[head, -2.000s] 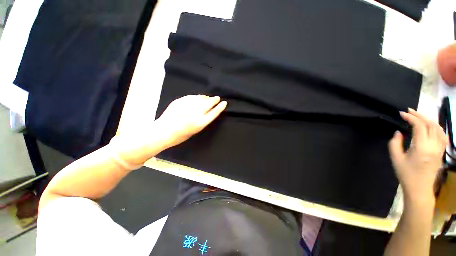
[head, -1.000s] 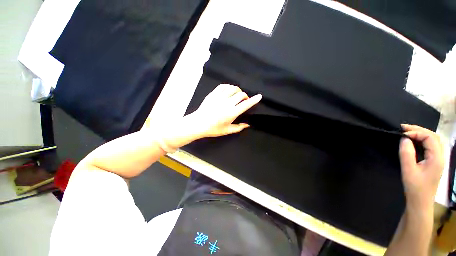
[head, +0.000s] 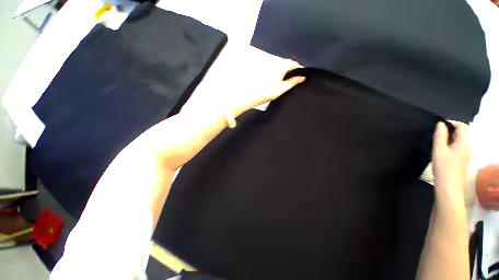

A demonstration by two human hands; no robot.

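A large soft black cloth [head: 323, 164] spreads in front of me over the notched black panel [head: 189, 202], whose parts show beyond its sides. My left hand [head: 290, 76] pinches the cloth's far left corner between thumb and fingers. My right hand [head: 450, 142] grips its far right corner. The far edge runs between both hands. A separate black panel with a curved outer edge [head: 377, 44] lies just beyond that edge.
Stacked black panels [head: 126, 82] lie at the left. A squat reddish container [head: 488, 187] and black strips [head: 477, 254] are at the right edge. A red object [head: 47, 228] is low at the left. The yellowed table edge [head: 170, 257] shows near me.
The folded cloth has been drawn out away from me and now covers most of the notched panel. Both hands have moved to its far corners. The view has shifted towards the far side.
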